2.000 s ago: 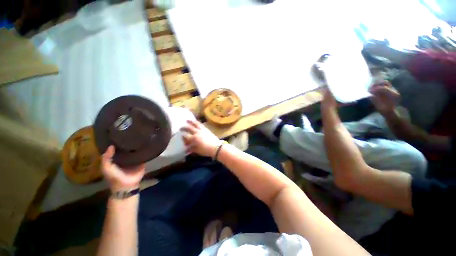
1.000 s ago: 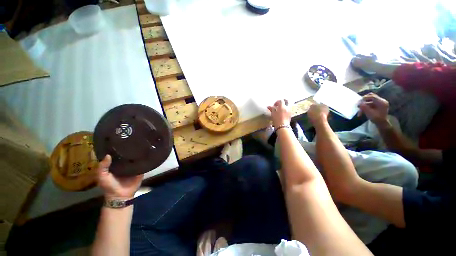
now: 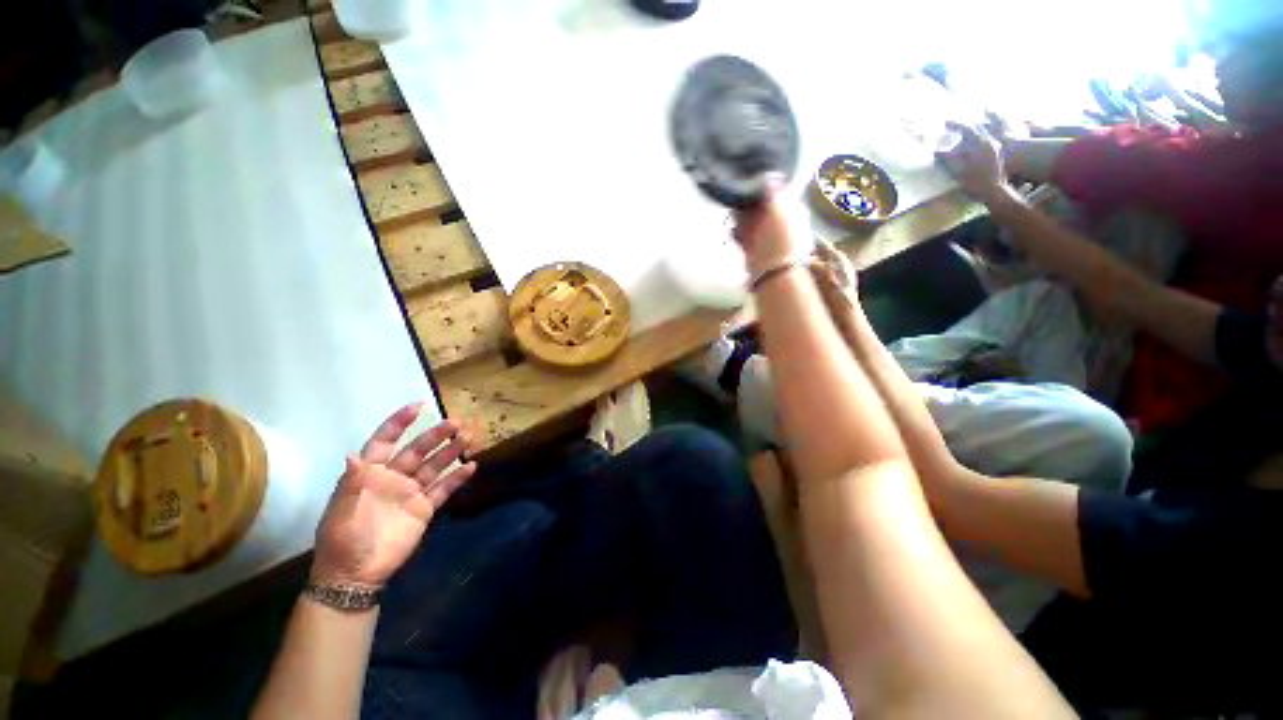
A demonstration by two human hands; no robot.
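My right hand (image 3: 761,225) is stretched out over the far sheet and grips the lower edge of a dark brown base (image 3: 735,131), which is blurred and tilted up. My left hand (image 3: 387,499) is open and empty, palm up, above the near edge of the left sheet. A wood-grain base (image 3: 570,314) lies on the edge of the right sheet beside the pallet slats. Another wood-grain base (image 3: 180,485) lies at the left on the white sheet.
The wooden pallet (image 3: 429,253) shows between two white sheets. A translucent bowl (image 3: 169,73) stands at the upper left. An open base with small fittings (image 3: 854,191) lies near a neighbour's hands (image 3: 981,162). Another person's arm runs alongside my right arm. Brown cardboard (image 3: 28,563) is at the left edge.
The dark brown base has left my left hand and is now in my right hand, farther forward and right. My left hand has opened. The view has shifted to the right.
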